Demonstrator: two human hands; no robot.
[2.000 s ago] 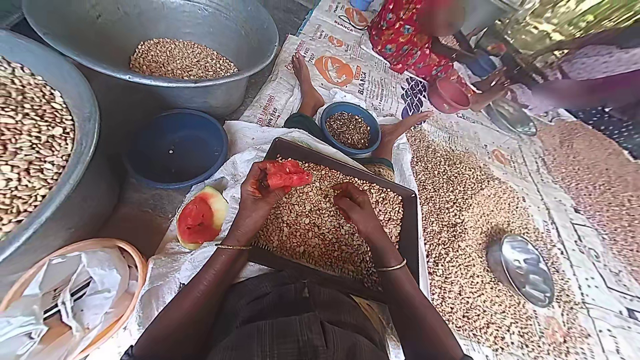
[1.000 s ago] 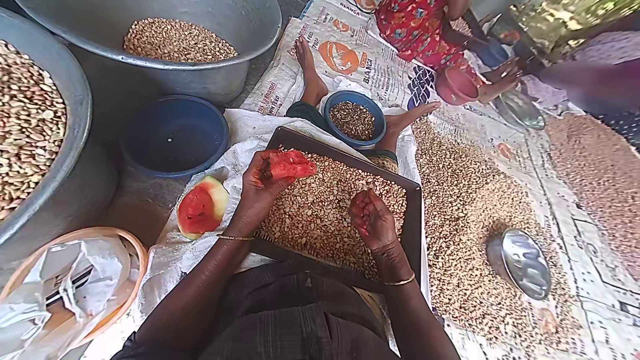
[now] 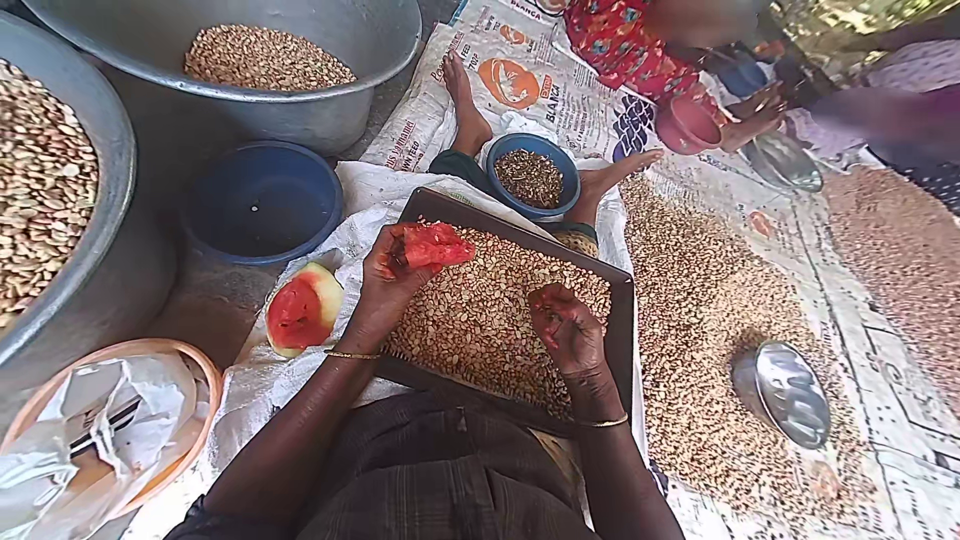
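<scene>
My left hand (image 3: 390, 281) grips a piece of red watermelon flesh (image 3: 436, 245) above the left part of a dark tray (image 3: 621, 322). The tray, on my lap, holds a layer of pale split nuts or seeds (image 3: 480, 315). Over the tray's right part is my right hand (image 3: 568, 328), its fingers curled, with small red bits on them; whether it holds anything larger cannot be told. A cut watermelon piece with pale rind (image 3: 304, 309) lies on white sacking to the left of the tray. A blue bowl of dark bits (image 3: 534, 180) stands between my feet.
Large metal tubs (image 3: 360, 105) of nuts stand at the left, near a dark blue basin (image 3: 262, 202) and an orange-rimmed container with plastic (image 3: 214, 390). Nuts (image 3: 697, 315) cover sacking at the right, with a metal bowl (image 3: 784, 394) on them. People sit at the upper right, near a red bowl (image 3: 686, 126).
My right hand has turned from palm down to fingers curled upward, and has moved a little lower over the tray. My left hand keeps hold of the watermelon flesh.
</scene>
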